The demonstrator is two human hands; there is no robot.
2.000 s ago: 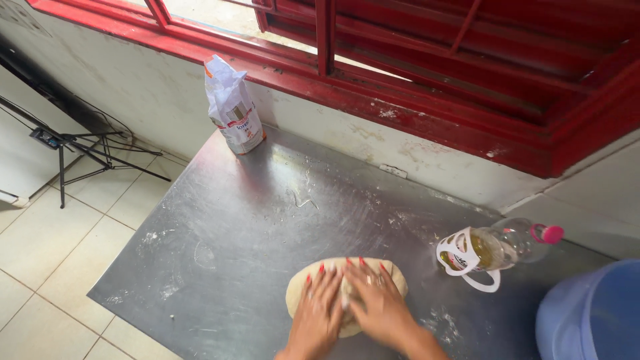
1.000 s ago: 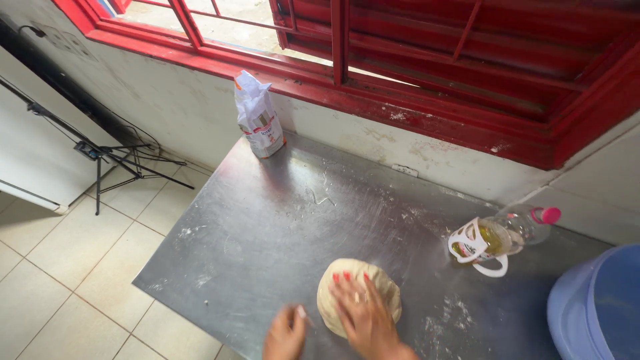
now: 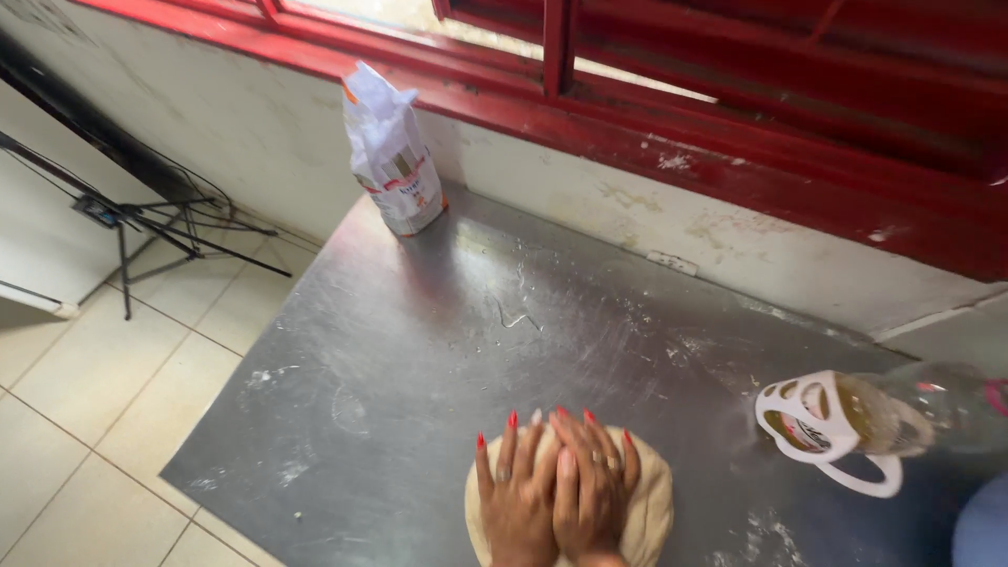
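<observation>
A round, flattened piece of pale dough [image 3: 650,504] lies on the metal table [image 3: 394,354] at the bottom centre. My left hand [image 3: 516,500] presses flat on its left part, fingers pointing away from me. Beside it and partly overlapping, my right hand [image 3: 589,488] rests on the middle of the dough. Both hands have red nails and rings. Neither hand is closed around anything.
An open paper bag [image 3: 398,169] stands at the table's far left corner. On the right are a plastic bottle of yellowish liquid [image 3: 870,413] in a white handled holder [image 3: 811,421] and a blue tub [image 3: 980,524]. A black tripod [image 3: 189,228] stands on the floor.
My left hand, off the dough a second ago, is back on it beside my right hand. The view has shifted, and the blue tub is now mostly out of frame.
</observation>
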